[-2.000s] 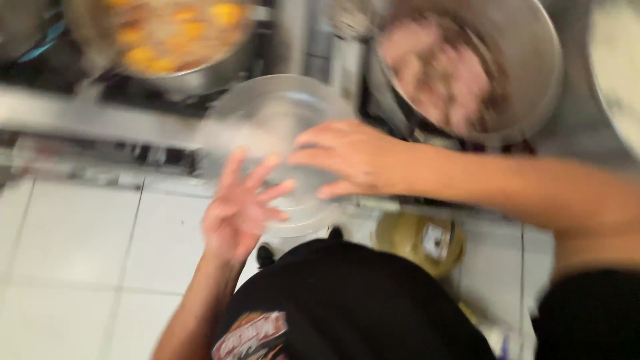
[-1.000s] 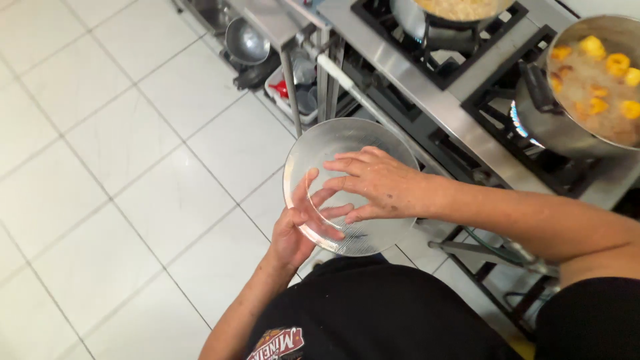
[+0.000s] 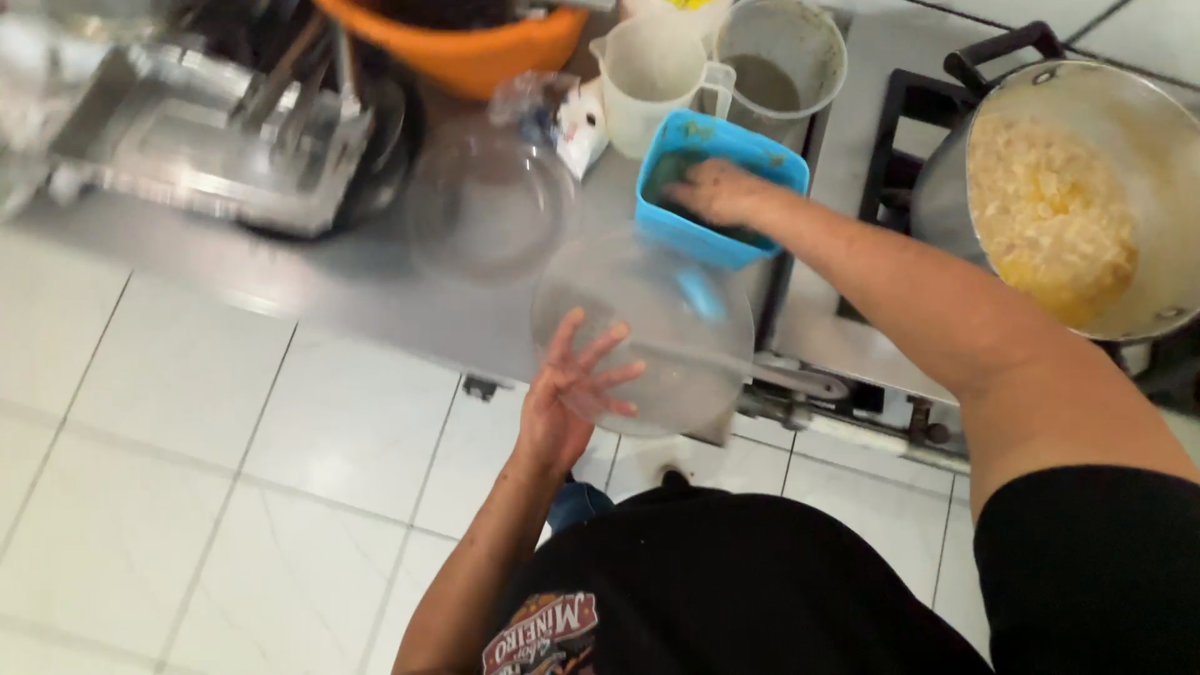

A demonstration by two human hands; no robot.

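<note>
My left hand (image 3: 577, 384) has its fingers spread under a clear, see-through round bowl (image 3: 656, 356), which rests on it near the counter's front edge. Inside a blue plastic container (image 3: 722, 248) is my right hand (image 3: 717, 192), its fingertips partly hidden in something dark green; whether they grip anything cannot be told. The container stands just beyond the bowl. Another clear round bowl (image 3: 497, 216) sits on the steel counter to the left.
A pot (image 3: 947, 197) of pale, yellowish food stands on the stove at right. Behind the blue container are a white plastic jug (image 3: 647, 80) and a translucent tub (image 3: 783, 56). An orange basin (image 3: 469, 52) and a metal tray (image 3: 225, 141) with utensils are further left.
My right hand has moved from the bowl into the blue container. My left hand still supports the bowl. The view has swung to the counter with the containers.
</note>
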